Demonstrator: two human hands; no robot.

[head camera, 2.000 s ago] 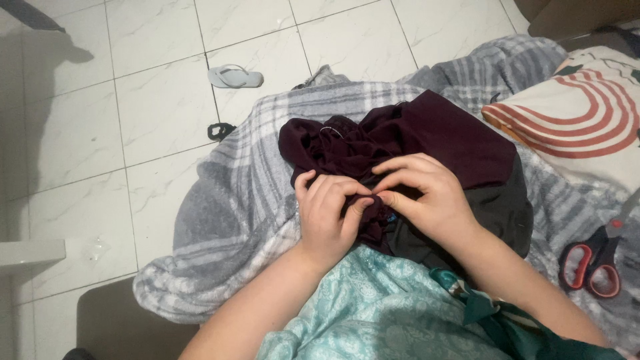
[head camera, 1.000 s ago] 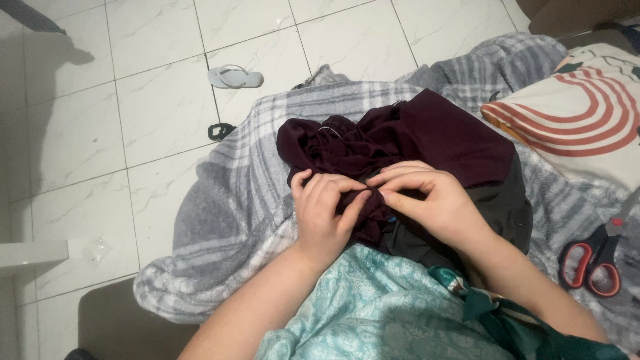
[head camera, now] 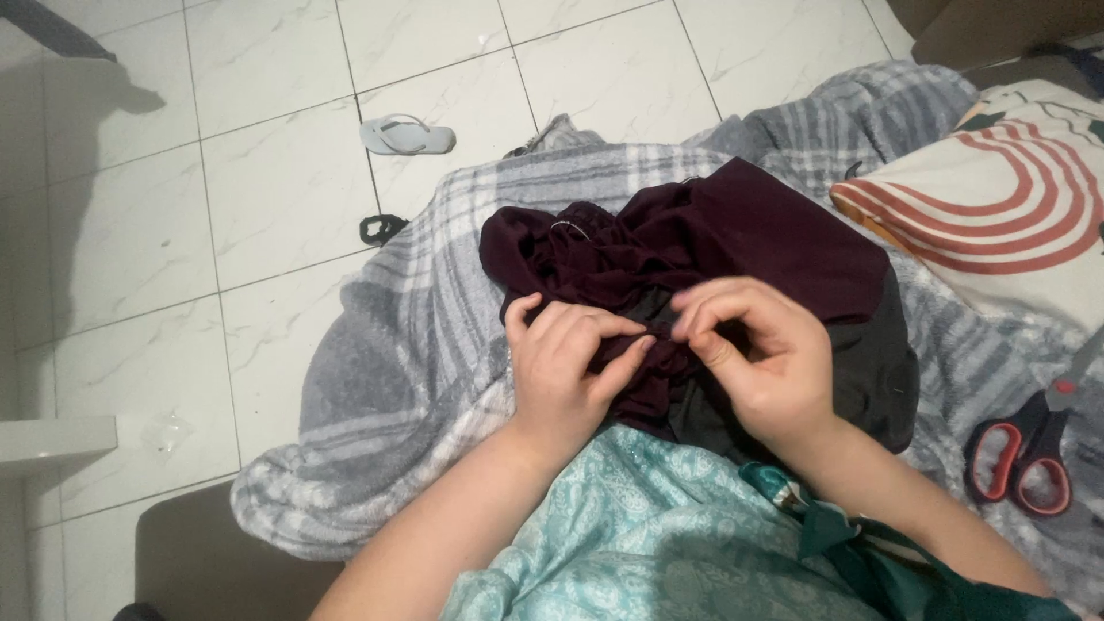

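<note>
A dark maroon cloth garment [head camera: 793, 233] with gathered folds and a dark grey part [head camera: 871, 371] lies bunched across my lap. My left hand [head camera: 573, 362] pinches a fold of the maroon cloth between thumb and forefinger. Just to its right, my right hand [head camera: 759, 354] is raised at the same fold, thumb and fingertips close together and slightly blurred. Whether those fingertips hold something small, such as a needle or thread, cannot be made out. Thin pale stitching or thread shows on the gathered part near the top.
A grey and white plaid blanket [head camera: 388, 345] lies under the garment. Scissors with red and black handles [head camera: 1018, 466] rest on it at the right, below a cushion with red arcs [head camera: 992, 207]. On the tiled floor are a grey flip-flop [head camera: 407, 136] and a black hair tie [head camera: 381, 229].
My right hand has lifted and moved slightly away from my left fingertips, which it met at the fold in the earlier frames. My left hand remains on the maroon cloth.
</note>
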